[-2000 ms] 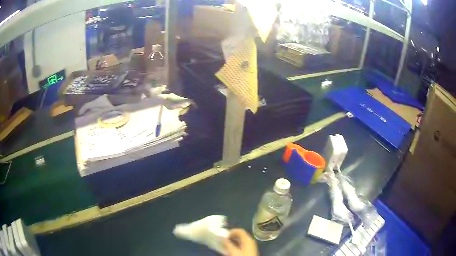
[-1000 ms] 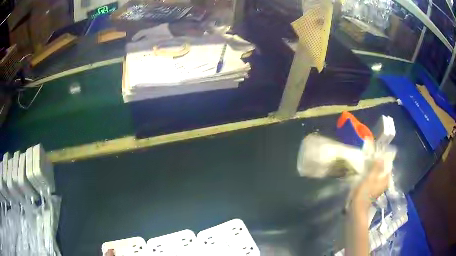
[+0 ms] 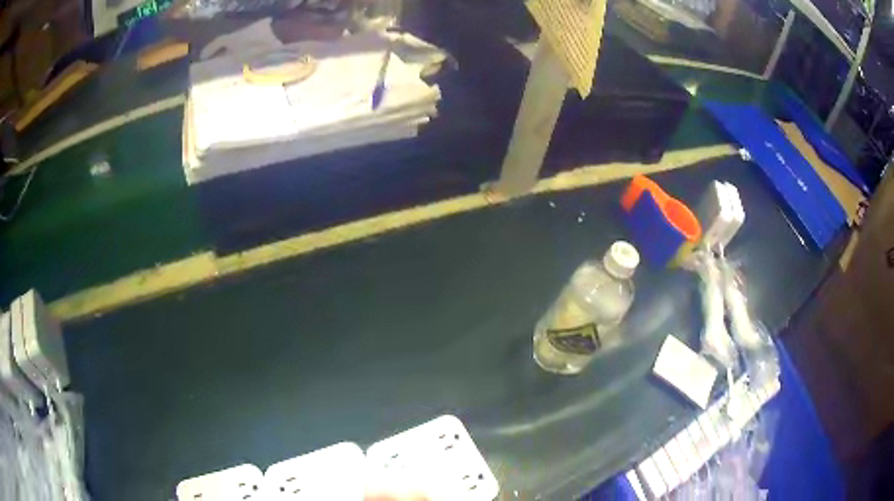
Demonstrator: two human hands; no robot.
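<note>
Three white power strips lie face up side by side at the bottom edge, cut off by it; the right one [image 3: 441, 455] shows most. A bit of a hand, apparently my right hand [image 3: 397, 496], shows blurred at the bottom edge over the strips. Its fingers and anything in them cannot be made out. My left hand is out of the picture. A clear bottle [image 3: 585, 311] with a white cap and dark label stands upright on the dark green bench. No cloth can be made out clearly.
White strips [image 3: 37, 342] stand on edge at left with bagged cords. At right are an orange-blue holder [image 3: 664, 223], a standing strip [image 3: 723, 213] with bagged cord, a small white block [image 3: 685, 371], and a row of strips [image 3: 701, 431] by a blue tote [image 3: 809, 431]. Papers lie opposite.
The hand that was at the right with a blurred pale object has moved to the bottom edge. The bottle now stands free. The view has shifted, and the face-up strips remain at the bottom.
</note>
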